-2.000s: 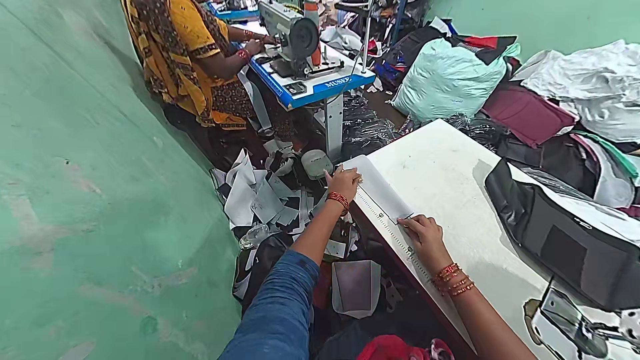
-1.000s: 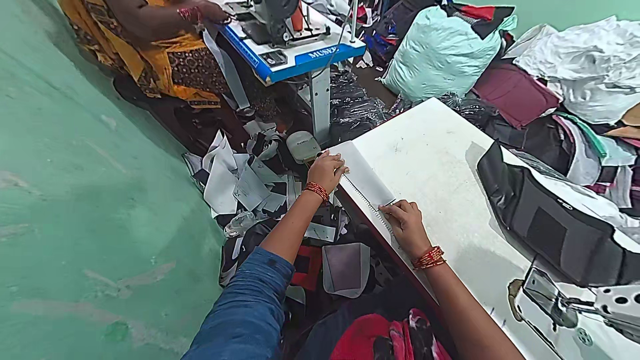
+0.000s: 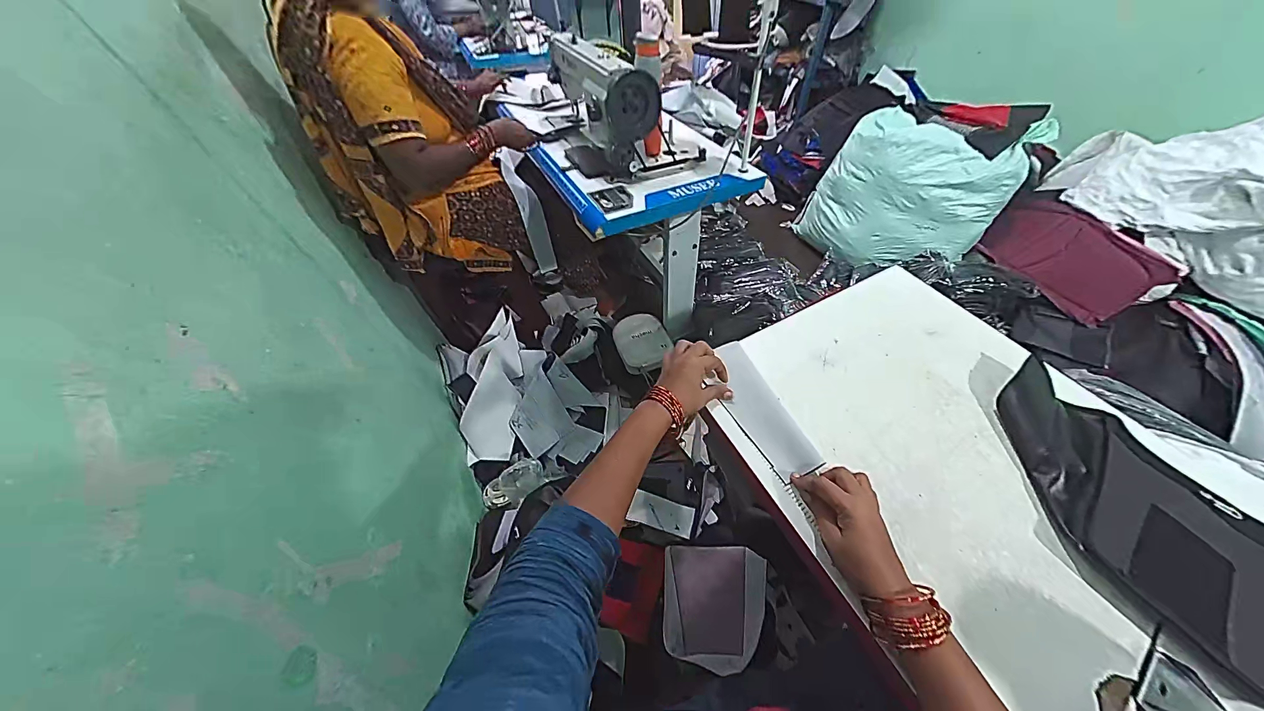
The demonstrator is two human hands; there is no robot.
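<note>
A narrow pale strip of material (image 3: 765,405) lies along the left edge of the white sewing table (image 3: 889,355). At its far end, my left hand (image 3: 694,377) pinches the strip's corner. My right hand (image 3: 844,504) has its thumb and fingertips together on the near end. Beneath and beside the strip, a measuring scale with markings (image 3: 802,509) runs along the table edge. Red bangles circle both wrists. Further right on the table lies a black and grey fabric piece (image 3: 1136,523).
A co-worker in yellow sits at another sewing machine (image 3: 612,99) beyond. Fabric scraps (image 3: 533,395) heap on the floor left of my table. Bundles, including a pale green sack (image 3: 913,188), stand behind it. Part of a machine (image 3: 1175,681) shows at the lower right.
Both hands stay at the two ends of the strip. The view has shifted. The co-worker's arm, nearer the machine's front a second ago, now reaches over its table.
</note>
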